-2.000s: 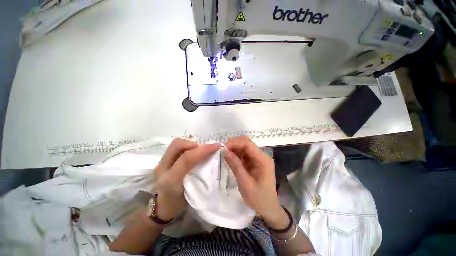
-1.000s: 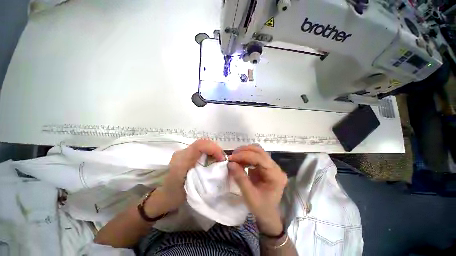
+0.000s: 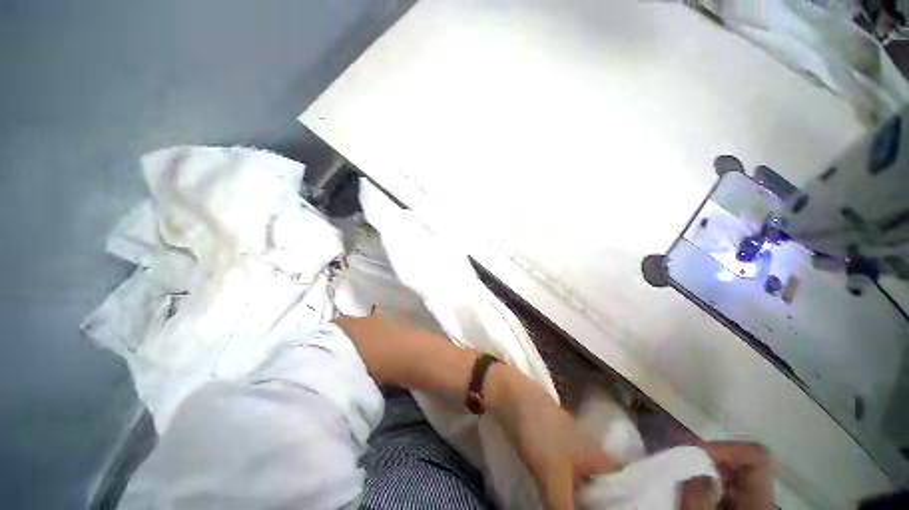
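The white garment [image 3: 653,478] lies bunched at the lower right, below the table's front edge. My right hand [image 3: 743,476] is at the bottom right, blurred, with its fingers closed around a fold of this cloth. My left hand [image 3: 558,453] is beside the same cloth, strongly blurred; its fingers cannot be made out. The left wrist wears a dark-strapped watch. A long part of the white cloth [image 3: 454,289] runs up along the table edge, left of my left forearm.
The white table [image 3: 558,129] fills the upper middle. The machine head [image 3: 857,189], lit at its needle, is at the right. White garments [image 3: 224,249] hang in a heap at the left above a grey-blue floor [image 3: 80,129]. More white cloth [image 3: 807,40] is at the top right.
The view has swung left, so the machine and both hands now show farther right. The pinched cloth has moved to the lower right of the picture. The hands are no longer close together at one pinch point.
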